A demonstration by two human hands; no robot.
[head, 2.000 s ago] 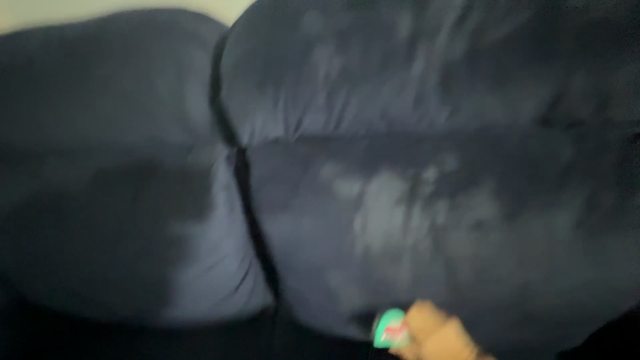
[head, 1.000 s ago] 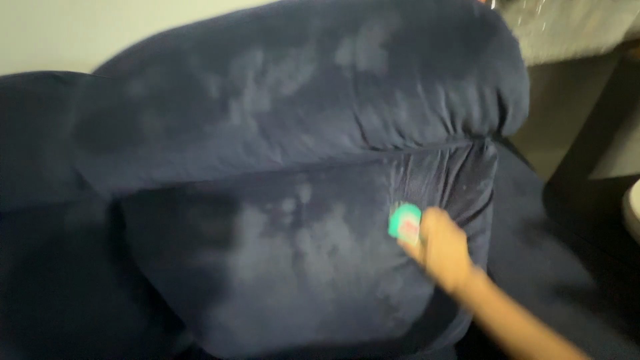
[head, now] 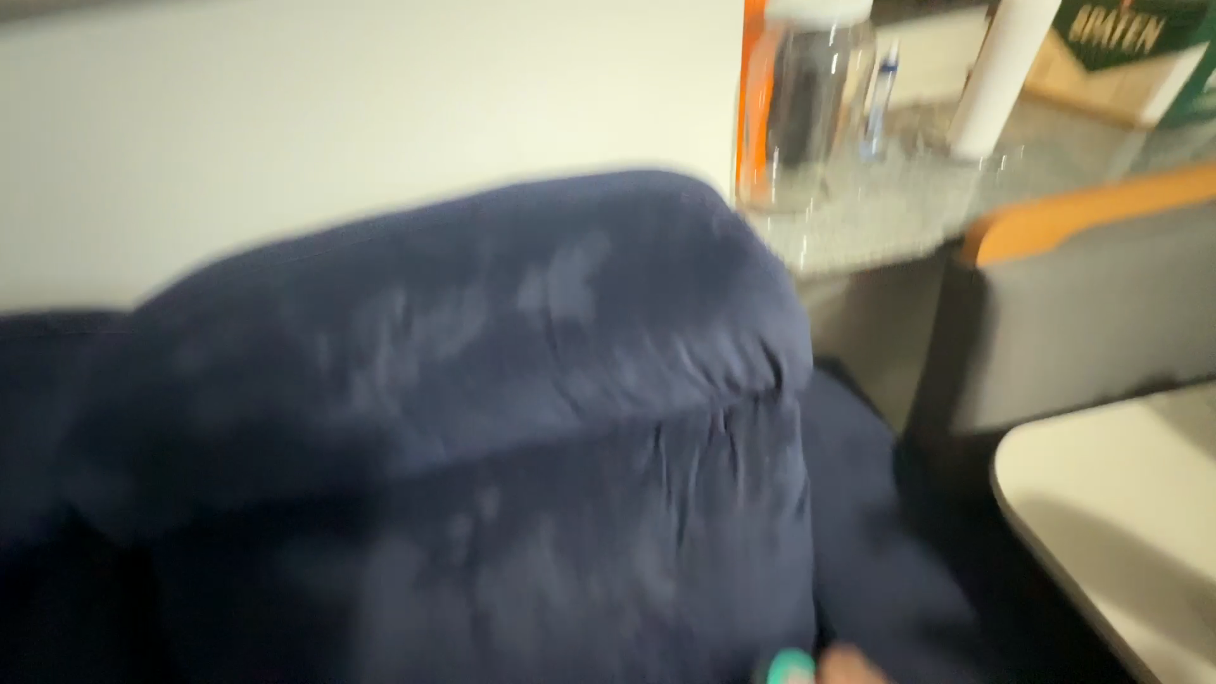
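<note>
A dark blue velvety sofa back cushion (head: 570,380) fills the middle of the view, with lighter smudged patches on its fabric and creases near its right end. At the bottom edge, by the cushion's lower right corner, only the blurred fingers of my right hand (head: 848,665) show. They are at a small green object (head: 791,667), mostly cut off by the frame; its kind cannot be told. My left hand is out of view.
Behind the sofa is a pale wall (head: 380,114). At the upper right, a stone counter (head: 883,218) bears a clear jar (head: 817,104), a pen-like item and a box. A chair (head: 1092,313) and a white tabletop (head: 1121,503) stand at the right.
The view has swung right and up, bringing the counter, chair and tabletop into sight. My right hand, on the cushion's right part one second ago, now shows only at the bottom edge.
</note>
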